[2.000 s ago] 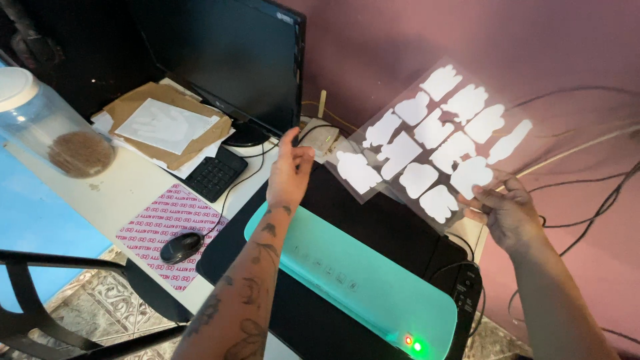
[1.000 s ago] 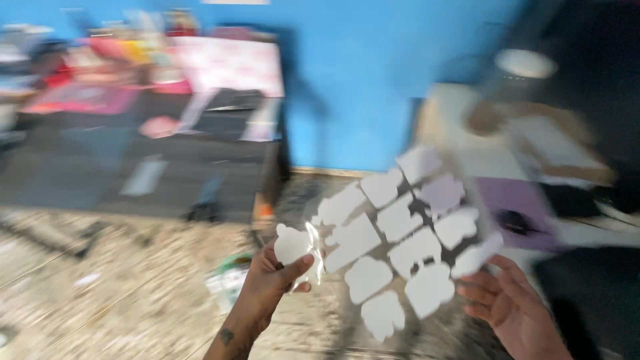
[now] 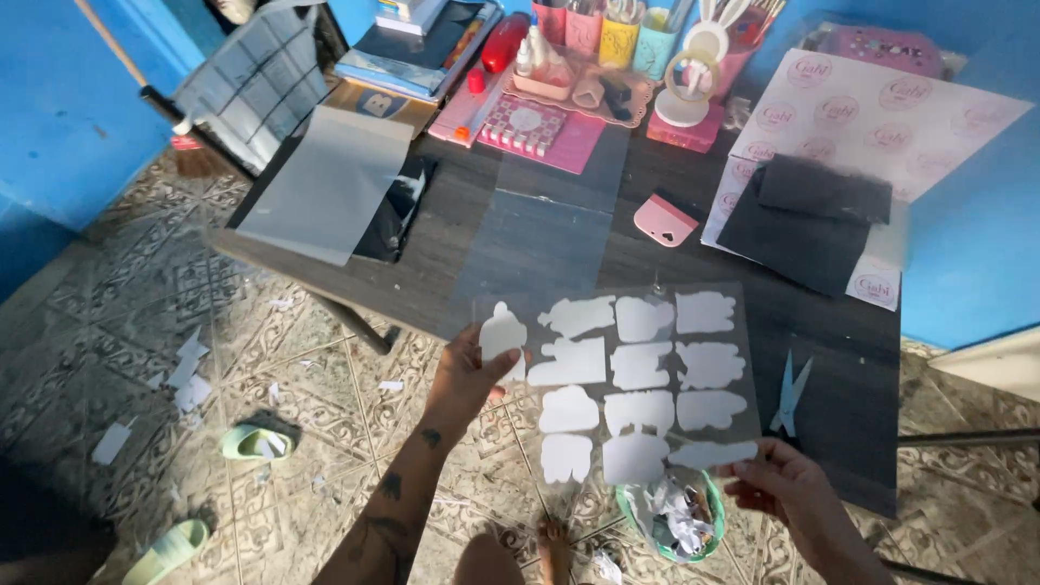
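Observation:
A clear plastic sheet (image 3: 611,422) with rows of white cut-out paper shapes is held up in front of me. My left hand (image 3: 467,366) pinches its left side, thumb over a white rounded shape (image 3: 502,329). At the lower right corner, my right hand (image 3: 780,479) grips the sheet between thumb and fingers, beside a long narrow shape (image 3: 715,454). Scissors (image 3: 790,394) lie with blades parted on the dark table (image 3: 422,280), just right of the sheet. Behind it are a pink scraper (image 3: 666,219) and clear film (image 3: 540,236) lying flat.
Translucent sheets (image 3: 329,183) cover the table's left end. Patterned paper (image 3: 877,122) and black sheets (image 3: 796,240) lie at the right. Colourful cups (image 3: 617,36) and a pink tray (image 3: 581,85) stand behind. A waste basket (image 3: 707,508), paper scraps and green clogs (image 3: 260,443) are on the floor.
The view has swung from the turquoise laminator to the dark table. My left hand, off the sheet two seconds ago, now holds its left side; my right hand keeps its hold.

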